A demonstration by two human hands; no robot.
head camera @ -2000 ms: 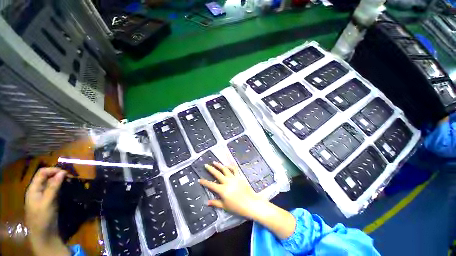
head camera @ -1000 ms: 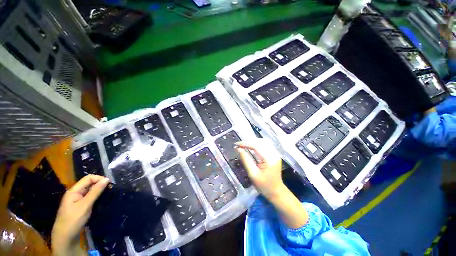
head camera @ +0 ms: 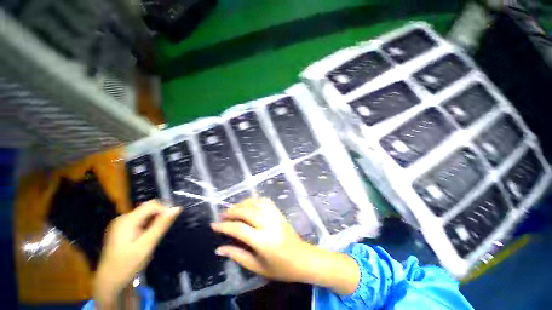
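Note:
The near blister tray (head camera: 331,142) holds two rows of black phone housings (head camera: 290,127). A black die-cut adhesive sheet (head camera: 187,242) lies or is held over the tray's lower left housings. My left hand (head camera: 136,242) pinches the sheet's upper left edge between thumb and fingertips. My right hand (head camera: 260,239) is over the lower row, at the sheet's right side, fingers bent. Whether it holds a small piece is blurred. A shiny clear film strip shows just above both hands.
The right blister tray (head camera: 417,130), filled with housings, stands at an angle. Black sheets (head camera: 82,212) and shiny film (head camera: 42,242) lie on the orange-brown board (head camera: 51,290). A grey cabinet (head camera: 66,97) is at upper left; the green bench mat (head camera: 242,79) lies behind.
My right hand has moved left and down from the lower row's right side to beside my left hand. The clear film no longer lies crumpled over the upper row. The whole view has shifted.

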